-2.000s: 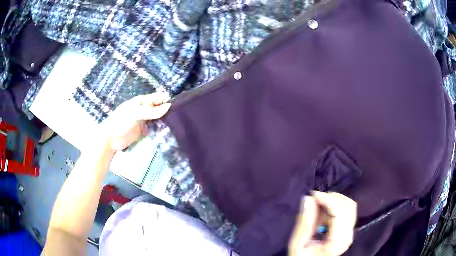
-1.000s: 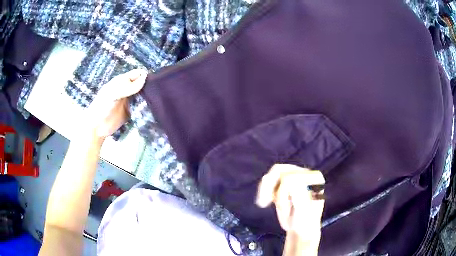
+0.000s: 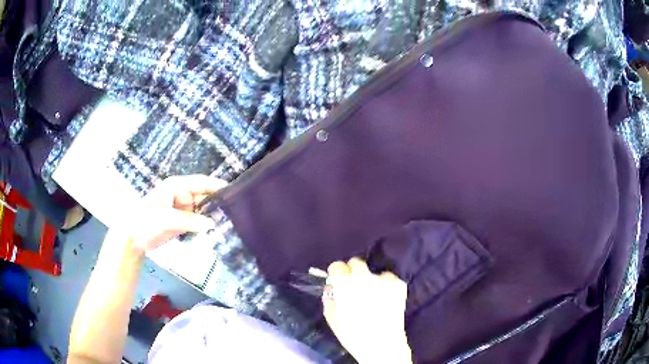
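A jacket (image 3: 498, 142) lies with its dark purple inner side up and two pale round snaps along its upper edge. My left hand (image 3: 174, 213) pinches the jacket's left corner, where the purple meets a plaid band. My right hand (image 3: 366, 306) is over the lower part of the purple, beside the pocket bag (image 3: 445, 259), and hides part of it. Thin silvery blades of thread snips (image 3: 307, 281) stick out from its fingers, pointing left; the rest of the snips is hidden in the hand.
Plaid garments (image 3: 171, 85) lie behind the jacket. A white board or paper (image 3: 96, 167) lies under my left forearm. A red frame (image 3: 28, 238) stands at the far left, with something blue below. The wearer's pale-clothed leg (image 3: 228, 338) is at the bottom.
My left hand and the held corner have moved down, and a second snap shows again. My right hand has moved left and down, now with blades visible. The pocket bag is more covered.
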